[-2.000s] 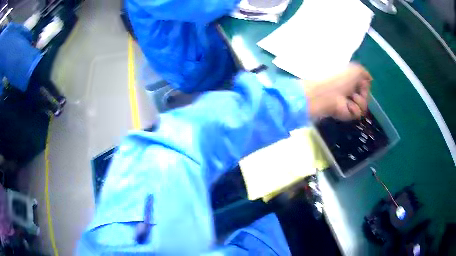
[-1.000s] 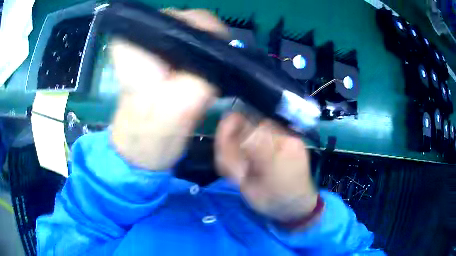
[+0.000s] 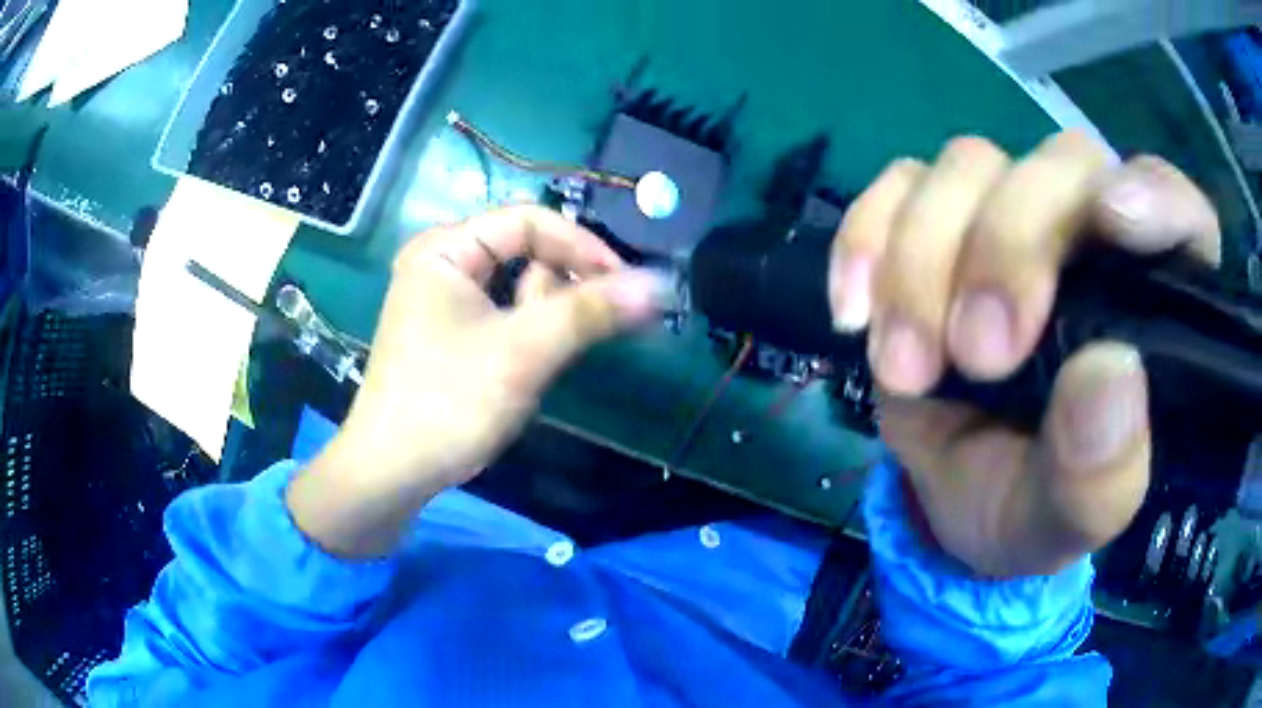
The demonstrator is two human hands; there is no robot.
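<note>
My right hand (image 3: 1003,318) is wrapped around a thick black electric screwdriver (image 3: 775,284), held almost level above the bench with its tip to the left. My left hand (image 3: 464,346) has thumb and index finger pinched at the driver tip; a screw there is too small to make out. Behind the tip, a black fan-and-housing assembly (image 3: 671,150) with comb-like teeth, a round white-blue label and thin wires lies on the green bench. Another unit is mostly hidden behind the screwdriver.
A clear-rimmed screw tray (image 3: 350,221) full of small dark pieces lies at the upper left. A pale yellow paper sheet (image 3: 187,318) hangs over the bench edge near a thin silvery tool (image 3: 321,336). Dark perforated crates (image 3: 69,415) stand at the lower left.
The view has swung from the tray and aisle to the bench. The screwdriver, tilted across both hands a second ago, is now near level in my right hand, with my left fingers at its tip.
</note>
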